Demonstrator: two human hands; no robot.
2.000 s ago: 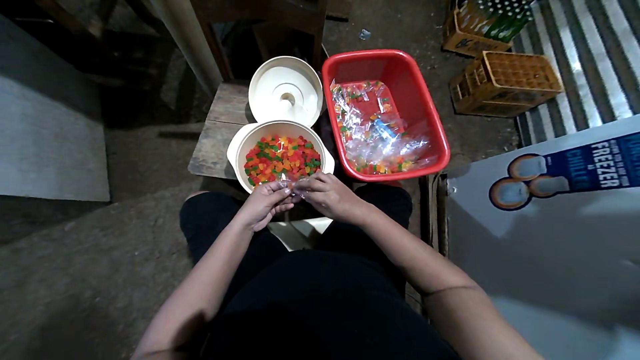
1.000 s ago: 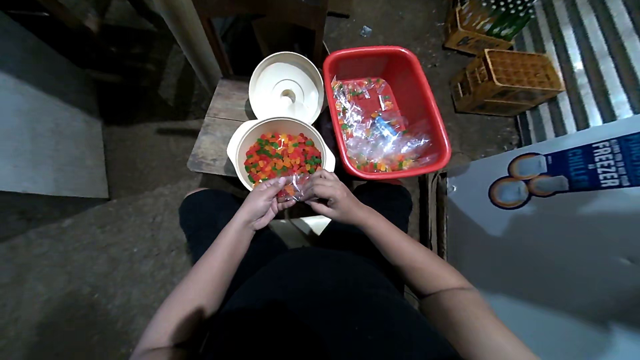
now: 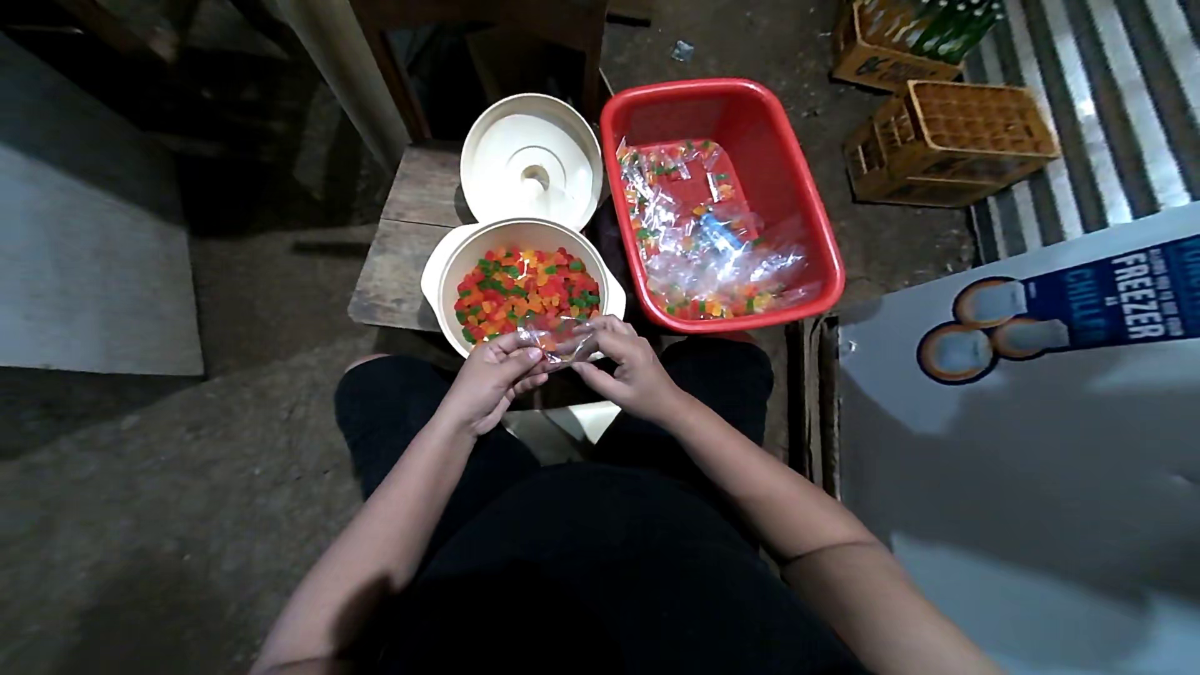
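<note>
A small clear plastic bag [image 3: 555,345] is spread between my hands over the near rim of a cream plastic bowl [image 3: 442,272]. My left hand [image 3: 495,377] pinches the bag's left side. Fingers of my right hand [image 3: 626,367] are at its right side, partly inside or behind the film; their exact grip is unclear. Red, orange and green gummy candies [image 3: 525,292] fill much of the bowl. To the right, a red plastic basin [image 3: 797,187] holds many clear bags, some with candies inside.
Behind the bowl lies a round cream lid [image 3: 506,141], on a wooden bench [image 3: 398,272]. Plastic bottle crates [image 3: 975,141] stand at the back right, one with green bottles [image 3: 947,23]. A white chest with a printed freezer label [image 3: 1012,450] flanks my right side.
The clear bag has come into plainer view between my hands and is now spread wider. My right hand has shifted a little to the right. Bowl, lid and basin have stayed put.
</note>
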